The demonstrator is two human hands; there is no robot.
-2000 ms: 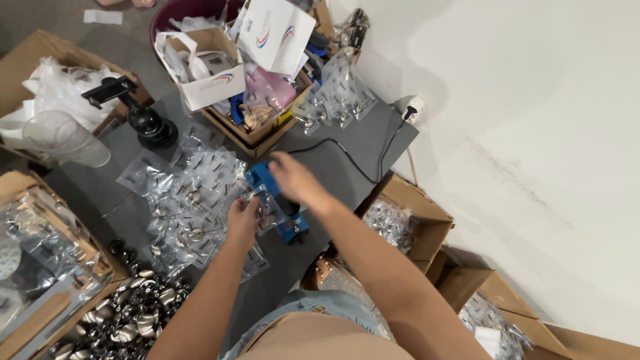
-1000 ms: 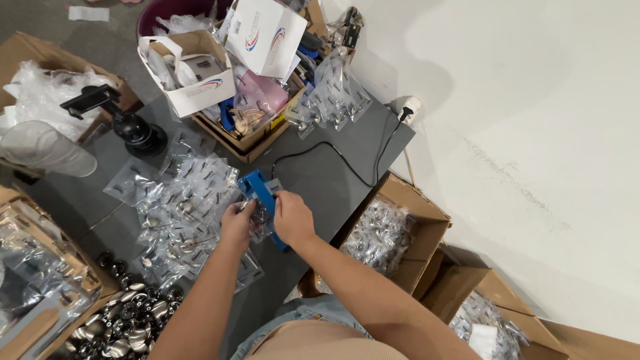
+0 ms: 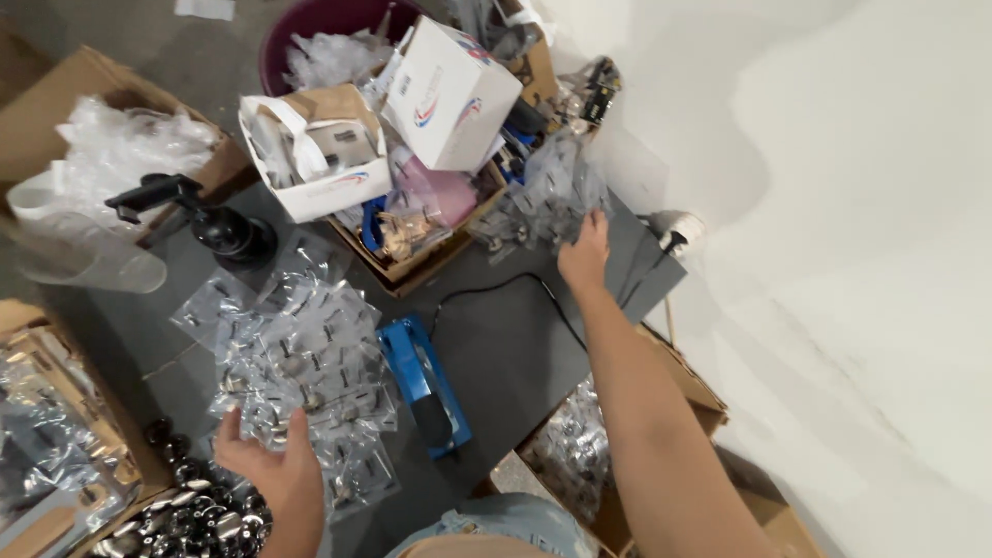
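Observation:
A blue heat sealer with a black handle (image 3: 425, 385) lies on the grey table (image 3: 511, 333), its black cord running off to the right. Left of it spreads a pile of clear plastic bags with small metal parts (image 3: 310, 349). My left hand (image 3: 271, 457) is over the pile's lower edge, thumb and fingers apart, holding nothing. At the back right, my right hand (image 3: 587, 252) reaches to a second heap of clear bags (image 3: 554, 194); its fingertips meet the nearest bags, and whether they grip one is unclear.
Shiny round metal parts (image 3: 194, 515) lie at the lower left beside a carton (image 3: 116, 434). A black stand (image 3: 229, 232) and a clear plastic cup (image 3: 93, 248) are at the left. Behind are a white box (image 3: 453, 93) and an open white box (image 3: 333, 190). Another carton (image 3: 690, 387) stands below the table's right edge.
Both hands have come off the blue sealer, which now lies on the table. My right hand has moved to the bags at the back right, my left hand toward the near edge of the pile.

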